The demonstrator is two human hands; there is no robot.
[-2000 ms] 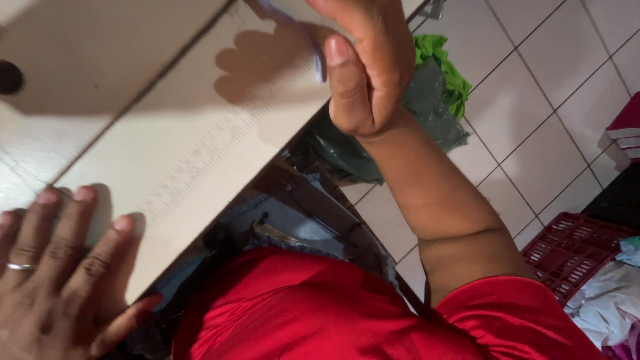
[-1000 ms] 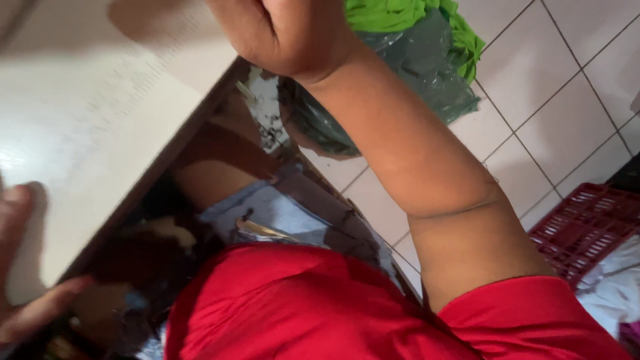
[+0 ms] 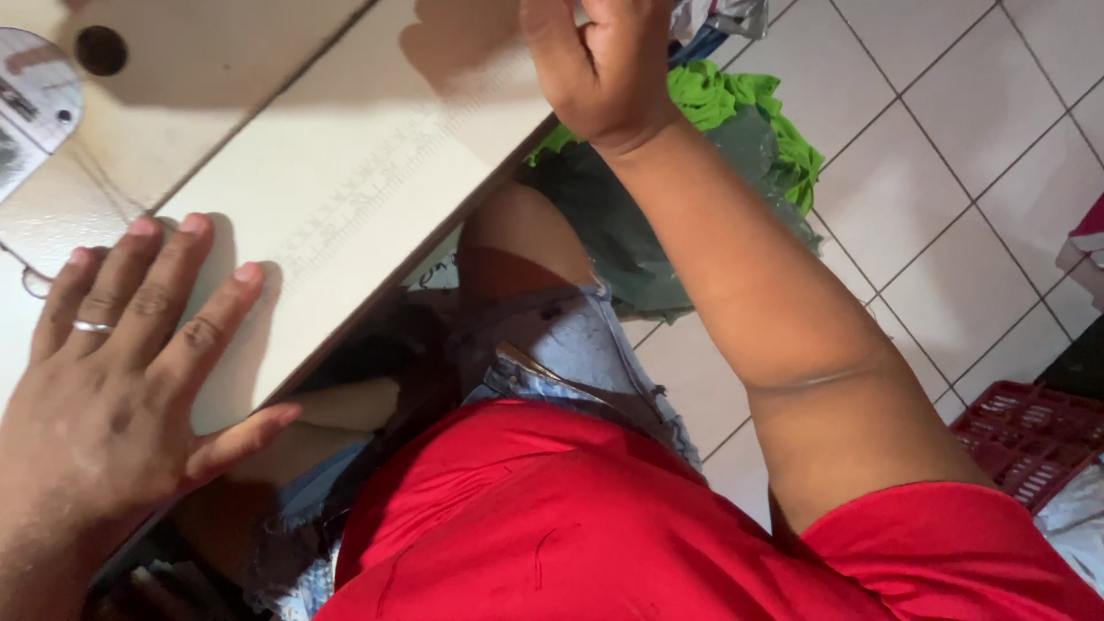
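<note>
My left hand (image 3: 142,371) lies flat near the edge of a white table (image 3: 345,207), palm down and fingers spread, with a ring on one finger. It holds nothing. Faded ruler-like marks run along the tabletop. My right hand (image 3: 604,69) is over the table's edge at the top of the view, its fingers curled and partly cut off by the frame, so whatever is in it is hidden. At the far left is a metal plate (image 3: 30,116), with thin threads (image 3: 103,177) trailing from near it towards my left fingers.
A dark plastic bag (image 3: 630,233) with bright green cloth (image 3: 776,129) stands on the tiled floor (image 3: 949,198), beyond the table edge. A dark red plastic crate (image 3: 1026,431) and pale cloth (image 3: 1074,517) are at the lower right. My lap, in denim shorts (image 3: 561,336), is below the table edge.
The view has shifted about. Two seconds ago a bluish strip showed at my right hand; it does not show now. My left hand is on the table in all the frames.
</note>
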